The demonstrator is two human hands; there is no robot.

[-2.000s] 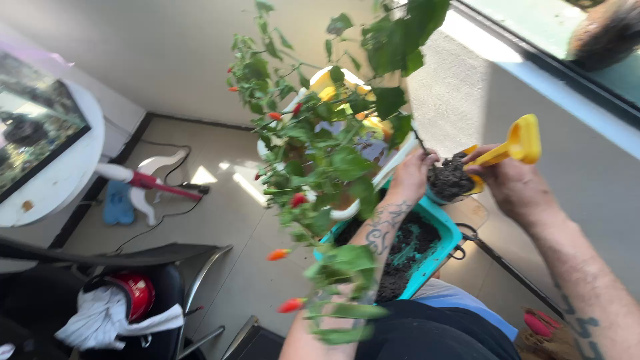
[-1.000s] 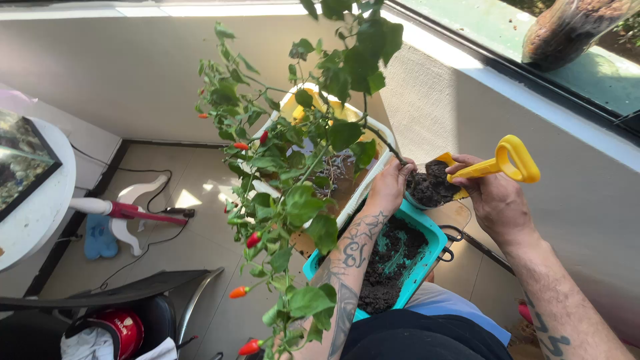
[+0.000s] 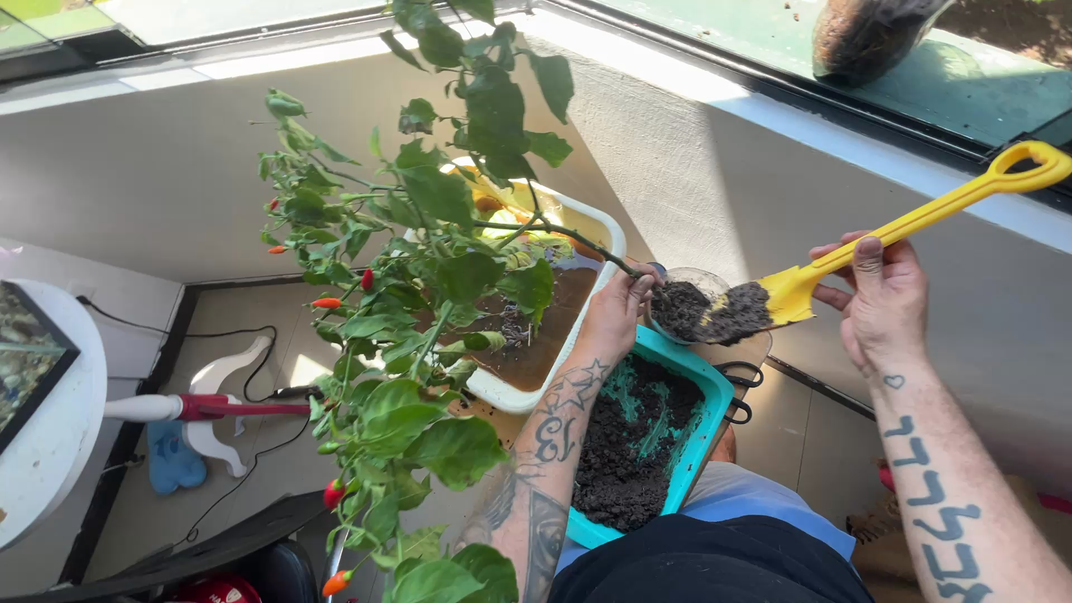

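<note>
My left hand [image 3: 628,303] grips the lower stem of a chili pepper plant [image 3: 435,276] that leans left and bears red and orange peppers. Its base stands at a clear round container [image 3: 712,280] with dark soil. My right hand [image 3: 875,289] holds a yellow plastic toy shovel [image 3: 900,226] by its shaft. Dark soil lies on the shovel's blade, which rests at or over the container's rim. Below is a turquoise tray [image 3: 712,385] with dark soil, partly behind my left forearm. A white rectangular tub [image 3: 615,234] with brown water and plant debris stands behind the stem.
Black scissor handles [image 3: 741,389] stick out beside the turquoise tray. A round white table [image 3: 84,402] stands at the left, near a red and white appliance [image 3: 201,408] and a cord on the floor. A black chair [image 3: 234,536] is at lower left. Walls and window ledges lie ahead.
My right hand has moved outward to the right along with the shovel, whose soil-loaded blade now shows beside the container. My left hand still holds the stem. The view has shifted.
</note>
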